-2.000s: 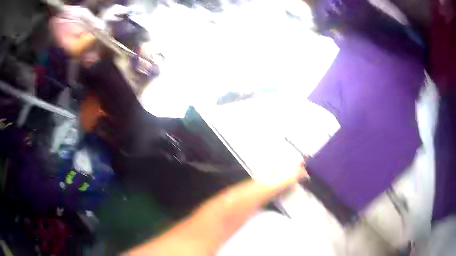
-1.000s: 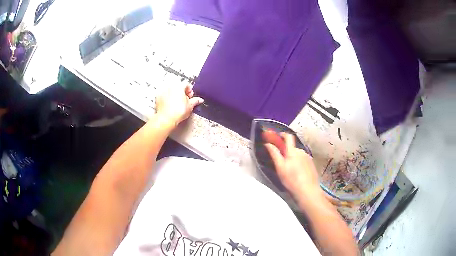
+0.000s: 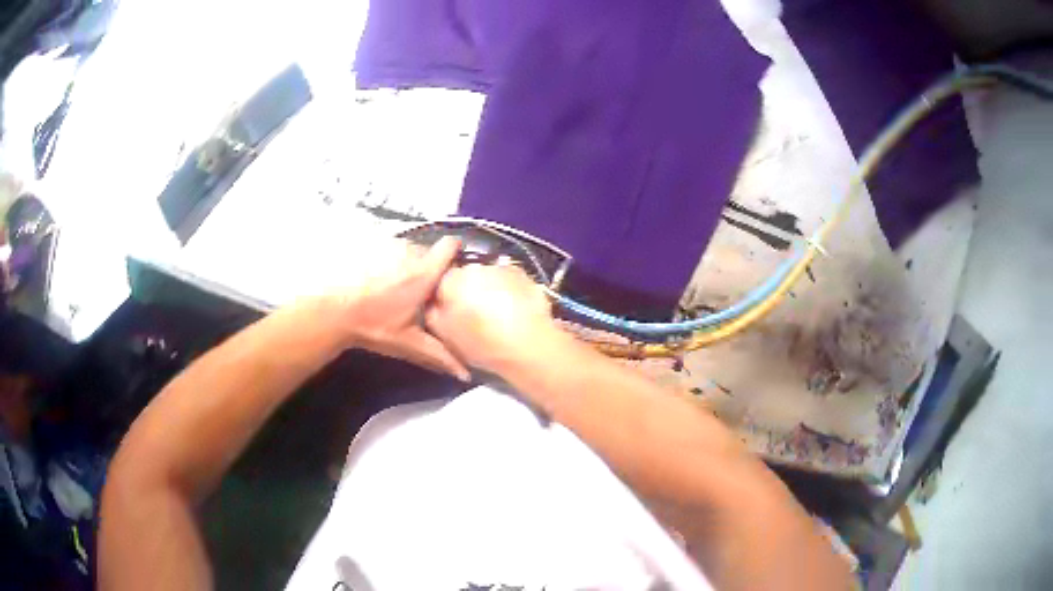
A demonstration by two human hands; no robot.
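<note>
The purple garment panel [image 3: 612, 139] lies flat in front of me, with a dark band [image 3: 606, 294] along its near edge. The iron [image 3: 479, 234] sits over the near left corner of the panel, its pale rim showing. My right hand [image 3: 497, 309] is closed on the iron's handle, which it mostly hides. My left hand [image 3: 398, 306] is against my right hand at the table's front edge. Its fingers are partly hidden, and I cannot tell if it holds anything.
Blue and yellow hoses [image 3: 739, 323] curve right from the iron across the panel's near edge. A grey bundle with a tie [image 3: 237, 150] lies at the left. Another purple piece [image 3: 889, 127] hangs at the back right. The stained pale table [image 3: 808, 381] shows at the right.
The iron and my right hand have moved left along the panel's near edge to my left hand. The hoses now stretch across the right side. The view has shifted a little.
</note>
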